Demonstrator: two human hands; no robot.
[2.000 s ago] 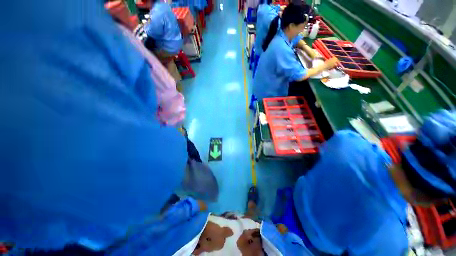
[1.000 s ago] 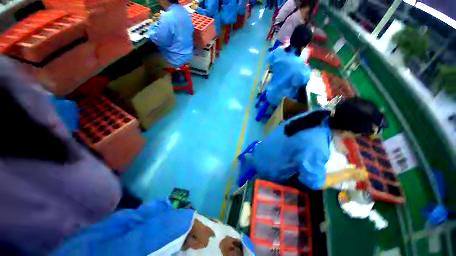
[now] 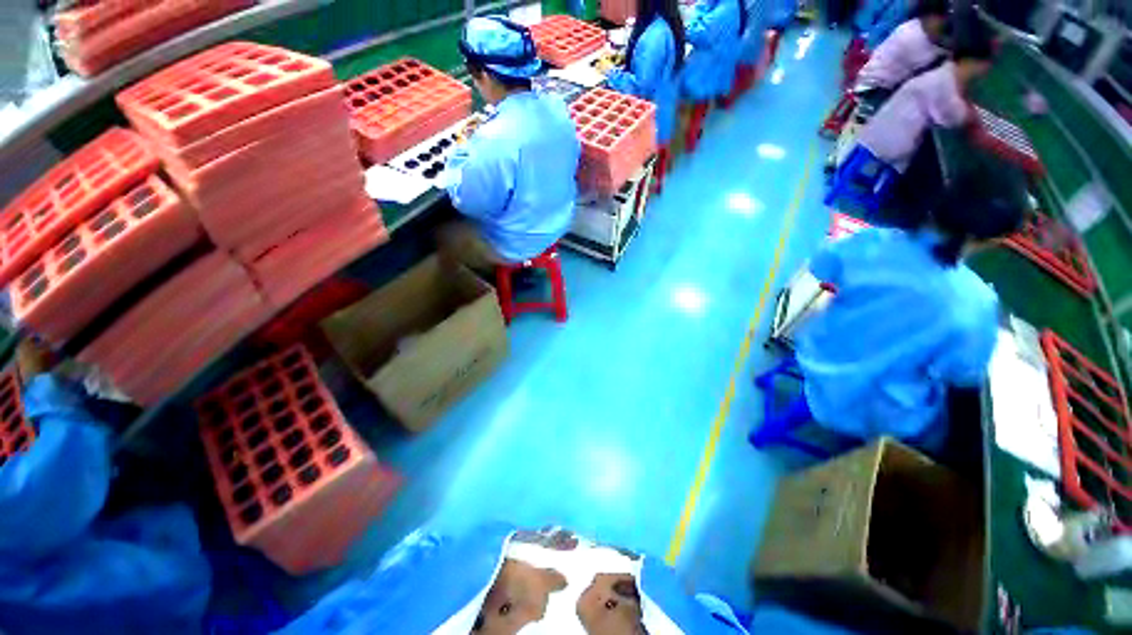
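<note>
Neither of my hands shows in the head view. My blue smock and a white and brown patterned garment show at the bottom edge. Nearest on the left stands a stack of coral-red trays [image 3: 317, 521] with dark round items in its pockets. An open cardboard carton [image 3: 428, 354] stands on the floor beyond it. Another open carton [image 3: 813, 515] stands at the lower right, its inside dark.
A blue floor aisle [image 3: 608, 409] runs ahead with a yellow line. Tall coral-red tray stacks [image 3: 279, 161] stand on the left bench. A person in blue [image 3: 515, 161] sits left on a red stool [image 3: 534, 288]. Another person in blue [image 3: 888, 335] sits right on a blue stool.
The view has moved forward along the aisle and turned left. More of the left bench, tray stacks and cartons shows. The large blue-clad figure at the left is gone from view.
</note>
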